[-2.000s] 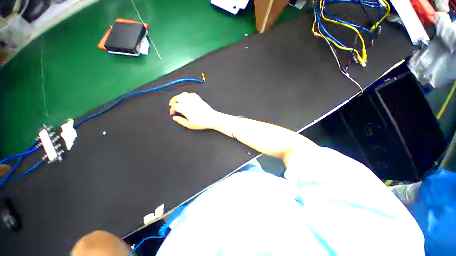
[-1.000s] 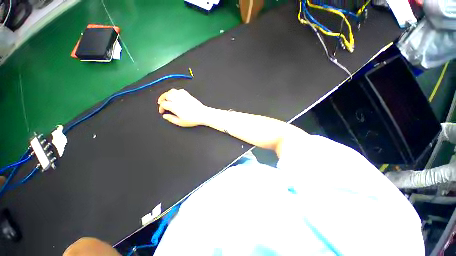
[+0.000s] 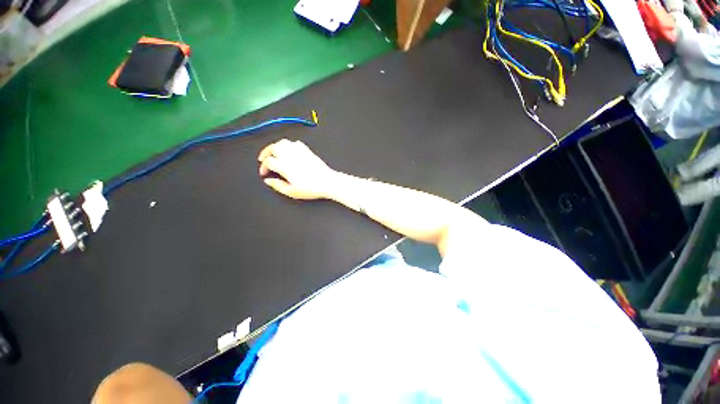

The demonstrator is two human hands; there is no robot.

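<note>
My right hand (image 3: 294, 170) is bare and rests on the black mat (image 3: 197, 260) with its fingers loosely bent and the thumb apart. No thing shows in it; the palm side is hidden. A blue cable (image 3: 213, 136) with a yellow tip lies on the mat just beyond my fingers, not touched. It runs left towards a silver-white connector block (image 3: 65, 222) beside a white scrap (image 3: 95, 207). My left hand is not in view. A rounded skin-coloured part (image 3: 140, 385), cut off at the bottom left edge, cannot be told as any certain part.
A black unit (image 3: 151, 68) sits on an orange-red pad on the green surface (image 3: 253, 47). A white unit (image 3: 328, 13) and a wooden panel (image 3: 417, 19) are at the top. Yellow and blue cables (image 3: 545, 47) lie at the right. A dark object (image 3: 6, 341) is cut off at the left edge.
The view shifts left and then slightly back right. My right hand stays in nearly the same place and pose on the mat. Nothing is taken hold of or let go.
</note>
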